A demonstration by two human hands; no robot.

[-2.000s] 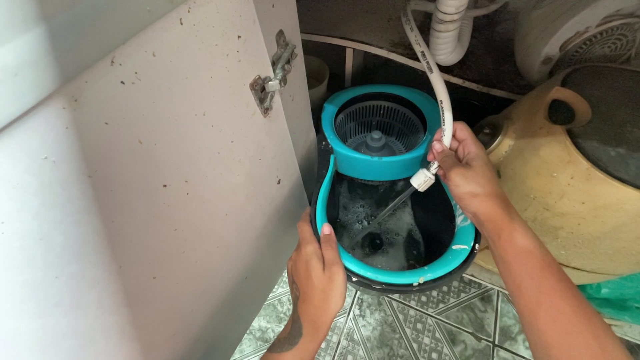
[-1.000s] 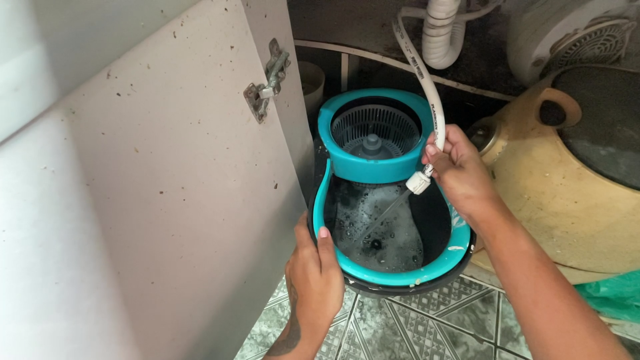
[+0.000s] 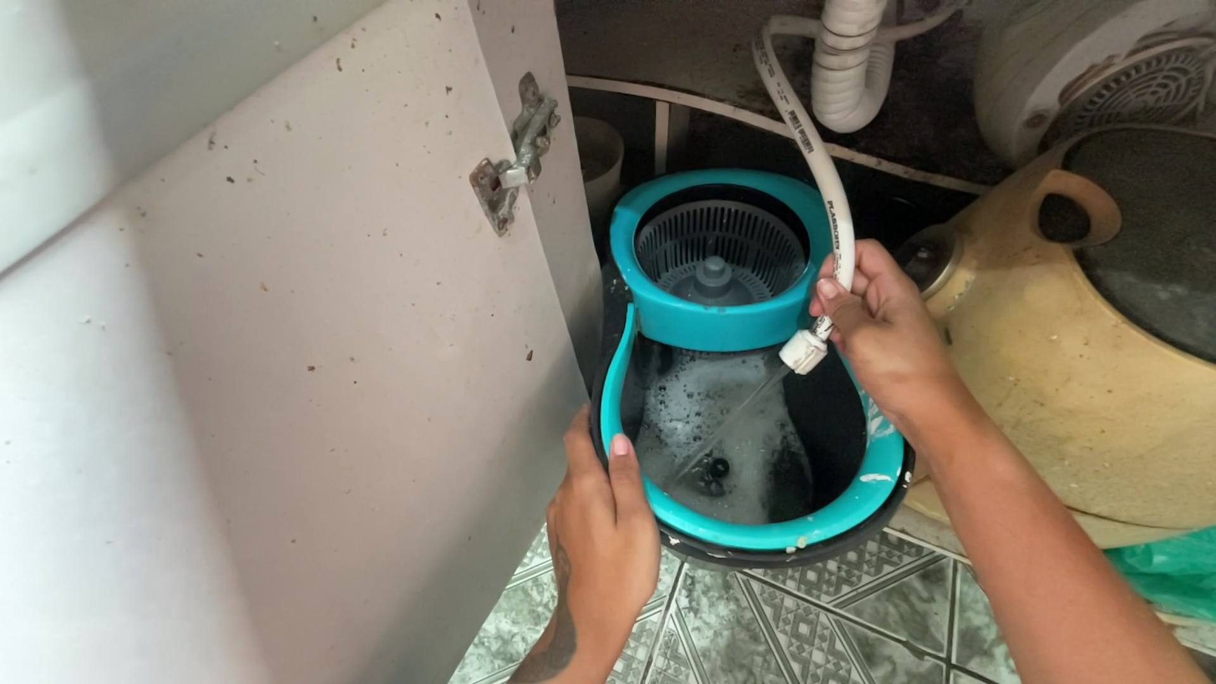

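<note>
A black spin mop bucket with a turquoise rim [image 3: 760,534] stands on the tiled floor, a grey spinner basket [image 3: 719,249] at its far end. My left hand [image 3: 608,532] grips the bucket's left edge, thumb over the rim. In my right hand [image 3: 879,332] is a white flexible hose [image 3: 807,142], held close to its white end fitting [image 3: 804,351] above the bucket's right side. From the fitting a thin stream of water [image 3: 731,418] runs down and left into foamy water [image 3: 708,389] in the bucket.
A pale cabinet panel [image 3: 332,380] with a rusty hinge [image 3: 513,157] rises close at left. A yellowish rounded appliance casing [image 3: 1073,380] stands at right, with green plastic [image 3: 1173,570] below it. A corrugated white drain hose [image 3: 850,66] hangs behind.
Foam and water cover more of the bucket's bottom than two seconds ago. Both hands keep nearly the same places, and the stream keeps running.
</note>
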